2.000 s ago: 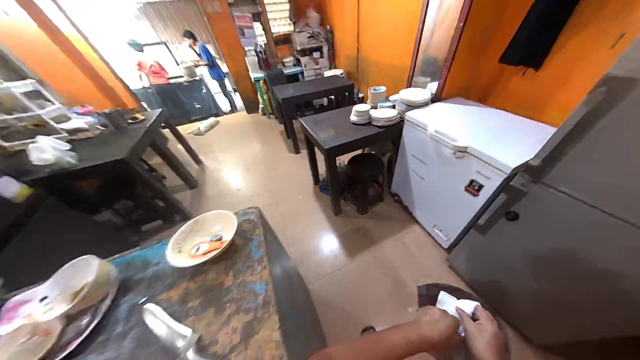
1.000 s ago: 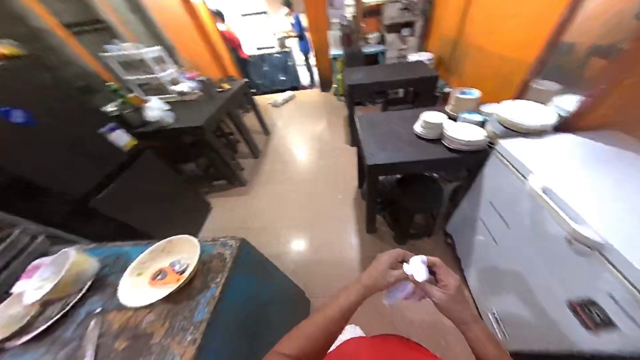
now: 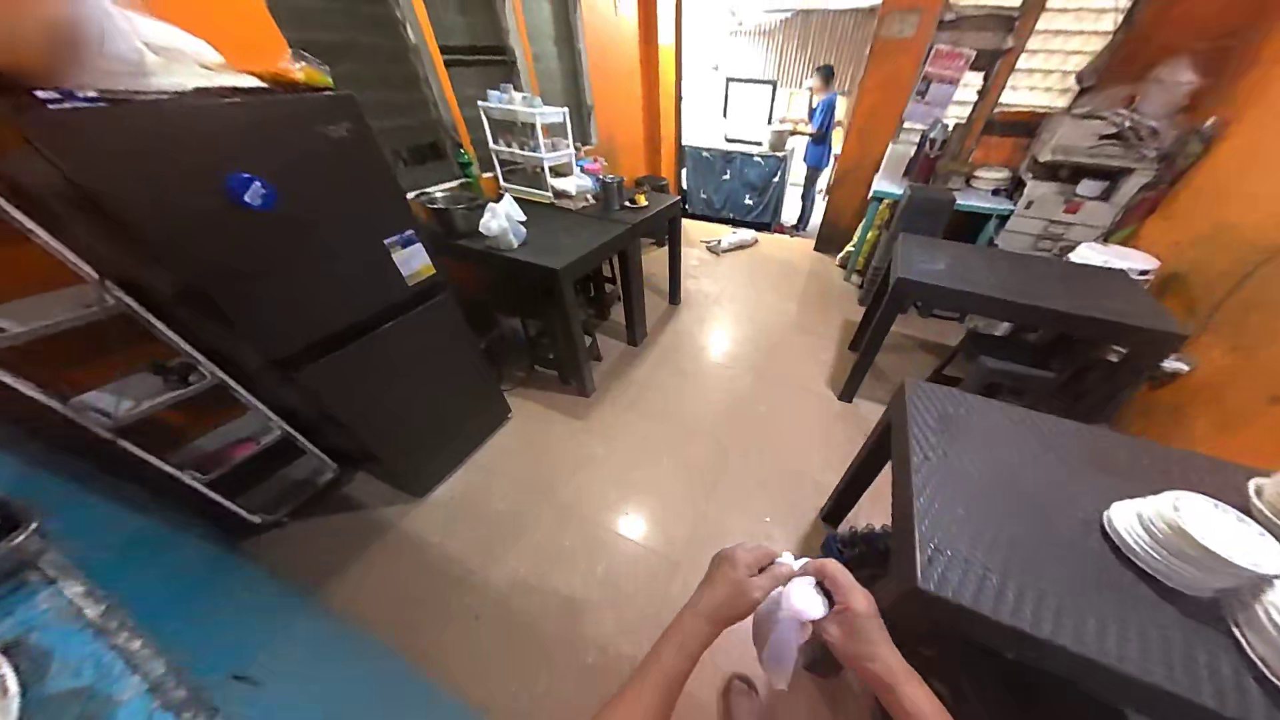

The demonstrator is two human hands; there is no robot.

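Note:
A small white translucent plastic bag (image 3: 783, 630), its top bunched up, hangs between my two hands at the lower middle of the head view. My left hand (image 3: 738, 585) pinches the bunched top from the left. On the other side my right hand (image 3: 850, 615) grips the same bag, with its fingers curled around the white part. Both hands are close together, above the tiled floor and left of the near dark table. What the bag contains cannot be made out.
Stacked white plates (image 3: 1190, 540) stand on the near dark table (image 3: 1020, 500). A black refrigerator (image 3: 300, 220) and a metal rack (image 3: 150, 400) are at left. An animal (image 3: 732, 241) lies on the floor (image 3: 640, 450) towards the doorway, where a person (image 3: 820, 130) in blue stands.
The view has swung left and moved forward; the chest freezer and the bowl on the worktop have left it. Both hands still hold the white bag.

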